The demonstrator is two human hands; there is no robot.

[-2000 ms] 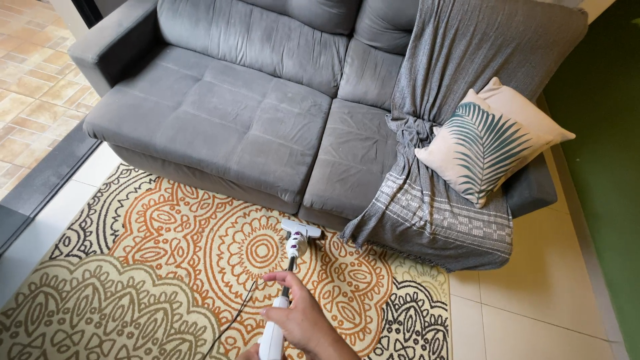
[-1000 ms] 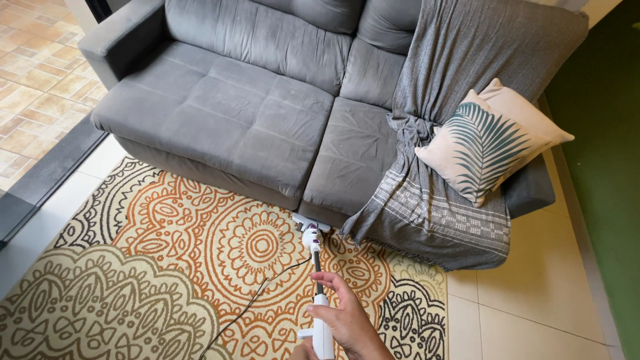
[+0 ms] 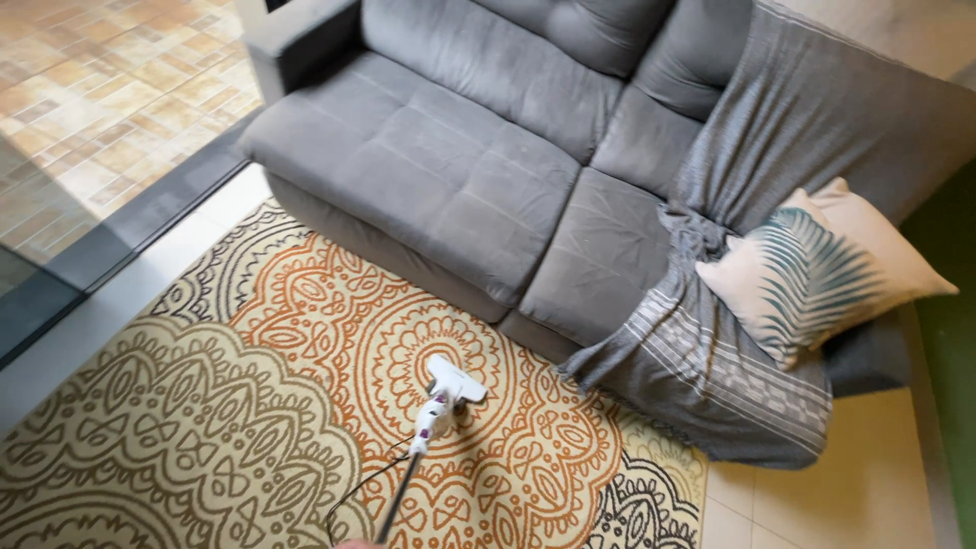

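A white and purple upright vacuum cleaner lies tilted across the lower middle, its floor head [image 3: 456,379] on the orange medallion of the patterned rug [image 3: 305,366]. From the head, its dark tube [image 3: 400,492] runs down to the bottom edge. Just a sliver of a hand, apparently my right hand [image 3: 360,544], shows beside the tube at that edge; its grip is cut off by the frame. My left hand is out of view, as is the vacuum's handle. A thin dark cord [image 3: 358,488] curves over the rug left of the tube.
A grey sofa [image 3: 442,175] stands along the rug's far side. A grey throw [image 3: 724,374] drapes over its right part, with leaf-print and plain cushions [image 3: 808,282] on it. A dark door track [image 3: 183,191] and glass panel lie left; a green wall is at right.
The vacuum's floor head has come back from the sofa's lower front edge onto the middle of the rug. My hands have dropped almost wholly out of the frame. The view has shifted and tilted.
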